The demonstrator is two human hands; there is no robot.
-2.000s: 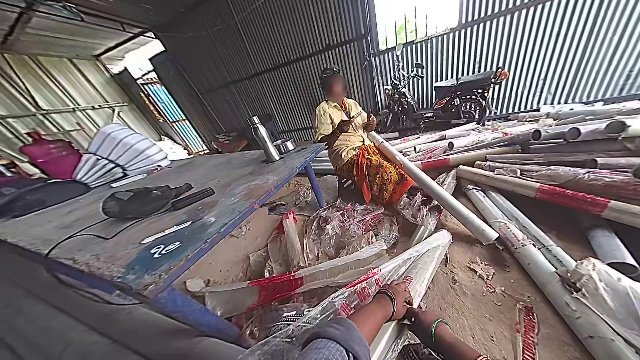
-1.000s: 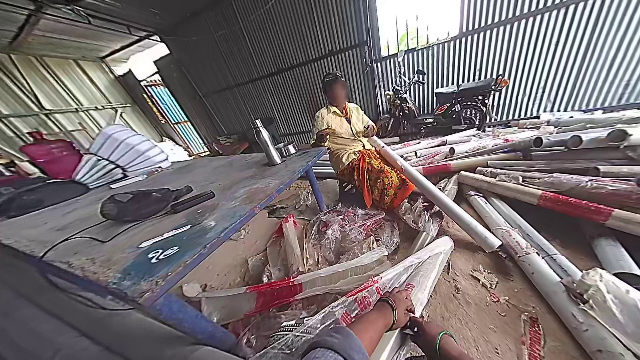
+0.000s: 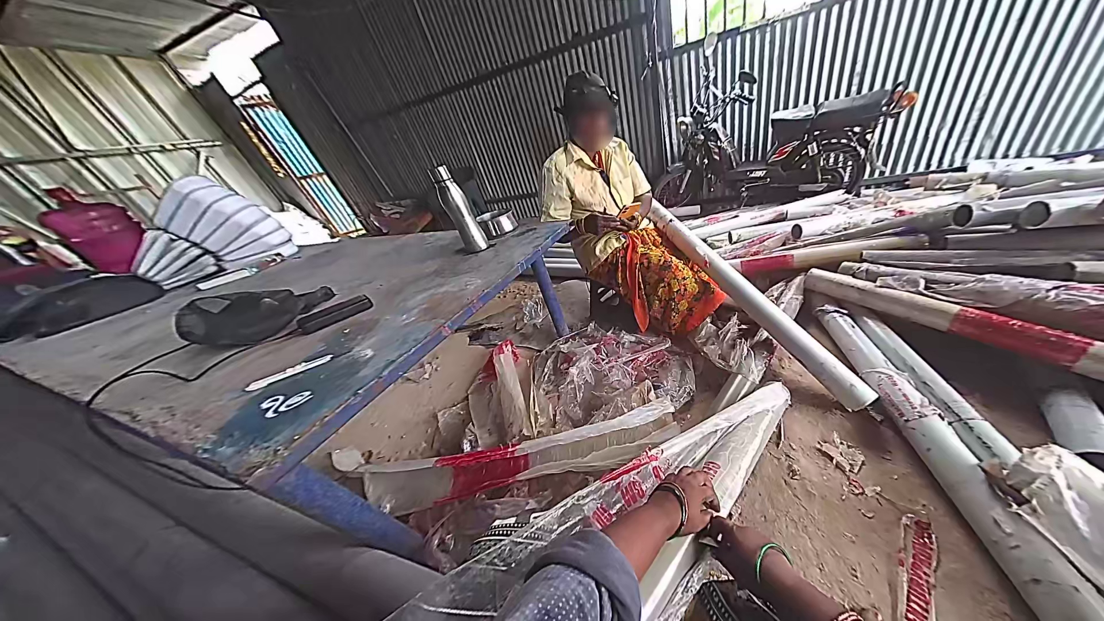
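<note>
My left hand (image 3: 693, 498), with dark bangles at the wrist, grips the printed plastic film (image 3: 634, 483) around a white plastic pipe (image 3: 668, 573) that slants up from the bottom edge. Close beside it, touching or nearly so, my right hand (image 3: 724, 539) is closed at the pipe's side, below a green bangle. Something small and dark shows between the hands; what it is I cannot tell. The clear film spreads out to the left of the pipe, with red print on it. The pipe's far end stays inside the wrapping.
A blue-edged table (image 3: 405, 297) at left bears a steel flask (image 3: 460, 211), a steel bowl (image 3: 498, 224) and a black bag (image 3: 246, 317). Crumpled film (image 3: 604, 371) lies on the floor. A seated person (image 3: 604, 181) has a white pipe (image 3: 768, 310) leaning beside them. More pipes and a motorcycle (image 3: 793, 142) are behind.
The seated person's hands have come together at the lap; one was raised on the pipe before. My own hands have stayed at nearly the same place on the wrapped pipe.
</note>
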